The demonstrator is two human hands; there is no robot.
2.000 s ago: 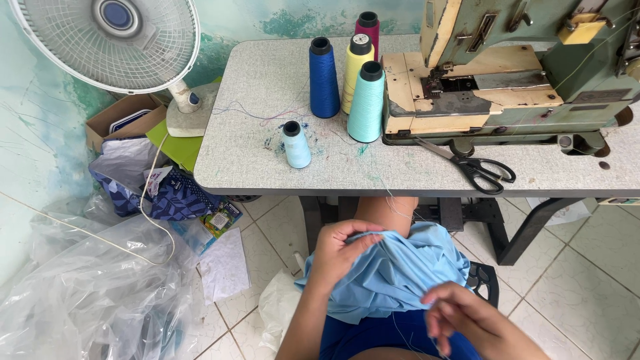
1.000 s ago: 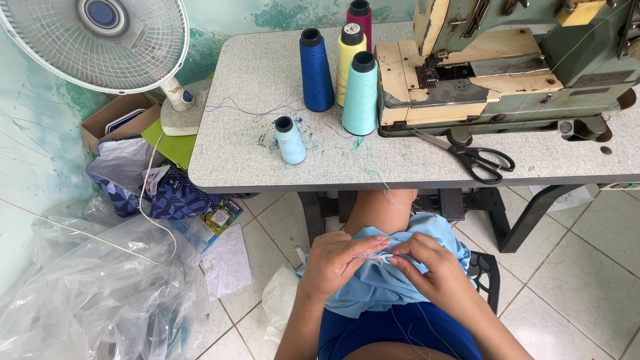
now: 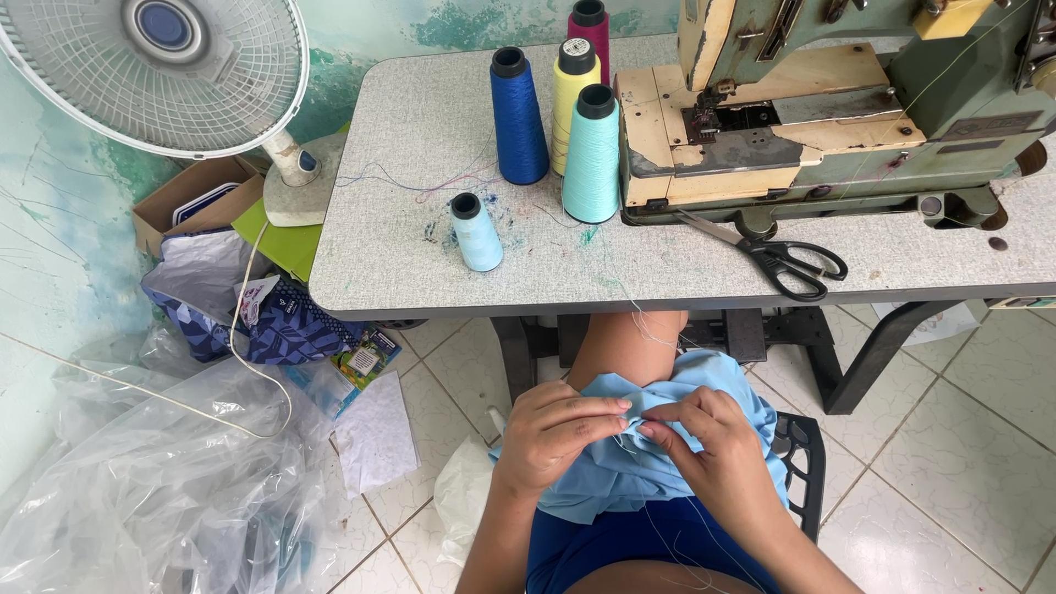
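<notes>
Light blue fabric lies bunched over my lap. My left hand pinches its upper part between thumb and fingers. Close beside it, my right hand grips the same cloth with thumb and forefinger, the fingertips of both hands almost touching. Loose pale thread ends hang at the pinched spot, and longer threads trail over the dark blue garment on my lap. Whether a seam or knot lies under the fingertips cannot be made out.
Black-handled scissors lie near the table's front edge, before an industrial sewing machine. A small light blue thread cone stands left of larger cones, including a blue one. A fan and plastic bags are at left.
Two seconds ago my right hand was apart from the cloth at the lower right; it has moved up beside my left hand and taken hold of the fabric.
</notes>
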